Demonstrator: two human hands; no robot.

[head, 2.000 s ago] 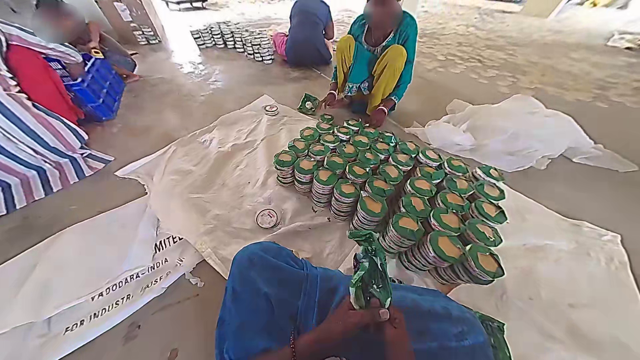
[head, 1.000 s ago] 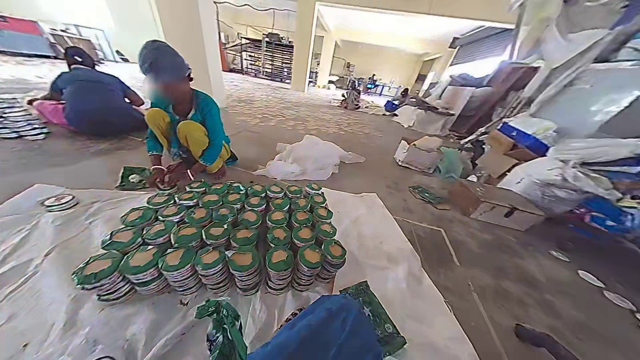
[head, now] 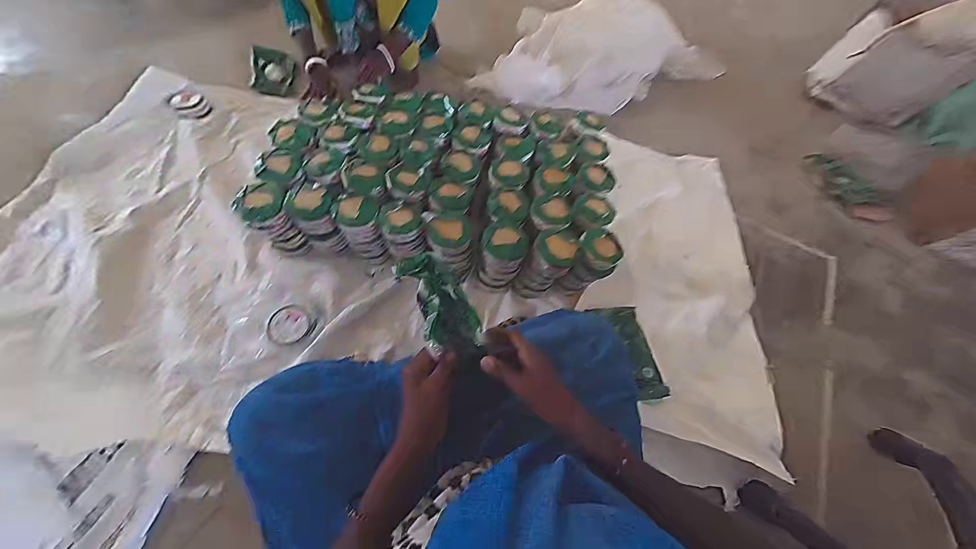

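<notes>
A crumpled green plastic wrapper [head: 450,305] stands up from my lap, over the blue cloth of my clothes. My left hand [head: 428,381] pinches its lower left edge between thumb and fingers. At its lower right, my right hand [head: 520,370] has its fingers bent against the wrapper; whether it grips the plastic is blurred. Beyond my knees, many stacks of round discs with green and tan tops [head: 446,229] stand close together on a pale sheet [head: 701,305]. A single round disc [head: 290,324] lies on the sheet left of the stacks. A flat green packet [head: 637,354] lies beside my right knee.
A co-worker's hands [head: 347,76] are at the far edge of the stacks, beside a green wrapper [head: 272,70]. A few discs [head: 189,104] lie at the sheet's far left. White plastic sheeting [head: 598,53] is heaped behind. Sacks [head: 888,65] lie at the right.
The view has swung right and back down. Both my hands are in view again, out of sight one second ago. The green wrapper still stands upright over my lap.
</notes>
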